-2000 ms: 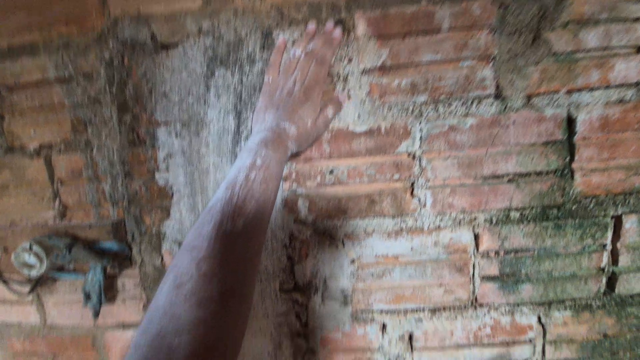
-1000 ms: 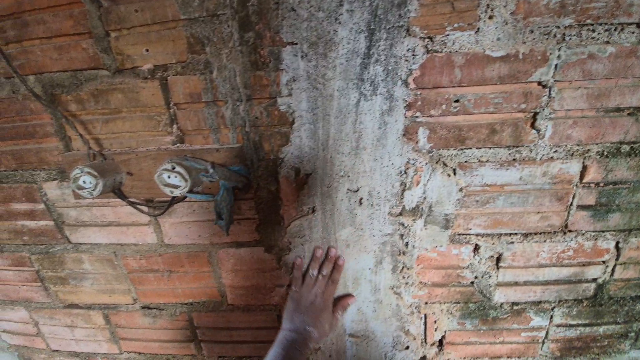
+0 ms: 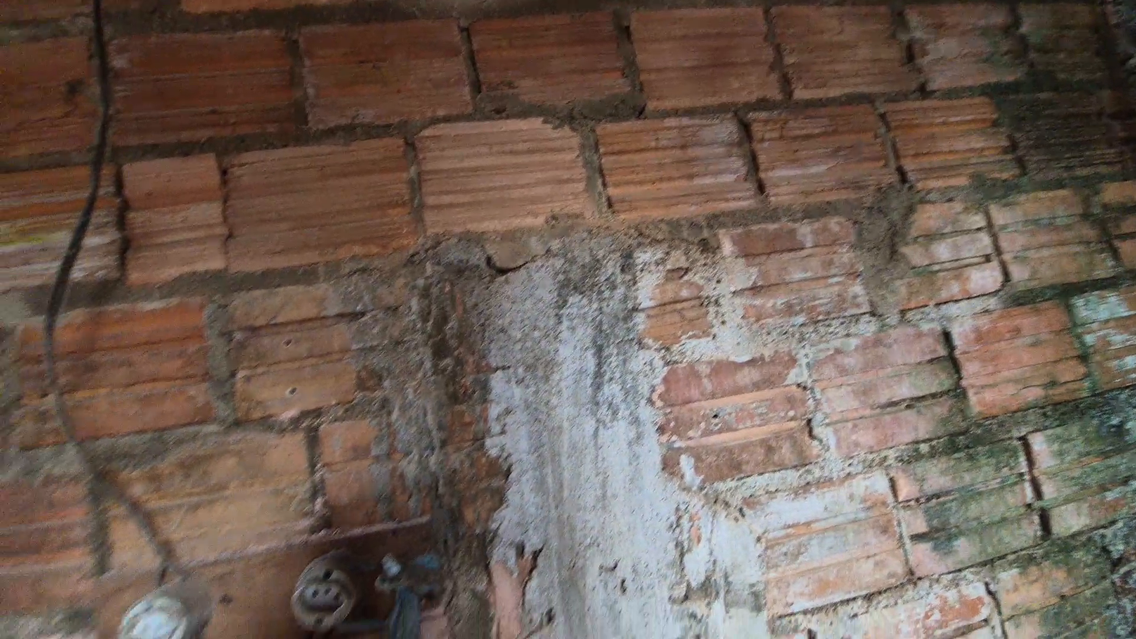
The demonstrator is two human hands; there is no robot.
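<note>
Neither of my hands shows in the head view now. A bare wall of ribbed clay blocks (image 3: 501, 177) fills the view, with rough mortar joints. Down its middle runs a vertical concrete strip (image 3: 586, 444), grey-white and stained dark near its top. Two round electrical fittings stand at the lower left: a socket (image 3: 324, 593) with visible holes, and a paler, blurred round fitting (image 3: 164, 617) at the bottom edge. Bluish material (image 3: 408, 590), perhaps tape or cloth, hangs beside the socket.
A dark cable (image 3: 67, 266) runs down the left side of the wall to the fittings. Green and dark stains mark the blocks (image 3: 976, 524) at the right. The concrete strip has chipped, uneven edges.
The hand that lay against the concrete strip a second ago has left the view. Before that, it reached higher, onto the blocks beside the strip. The view has shifted up the wall.
</note>
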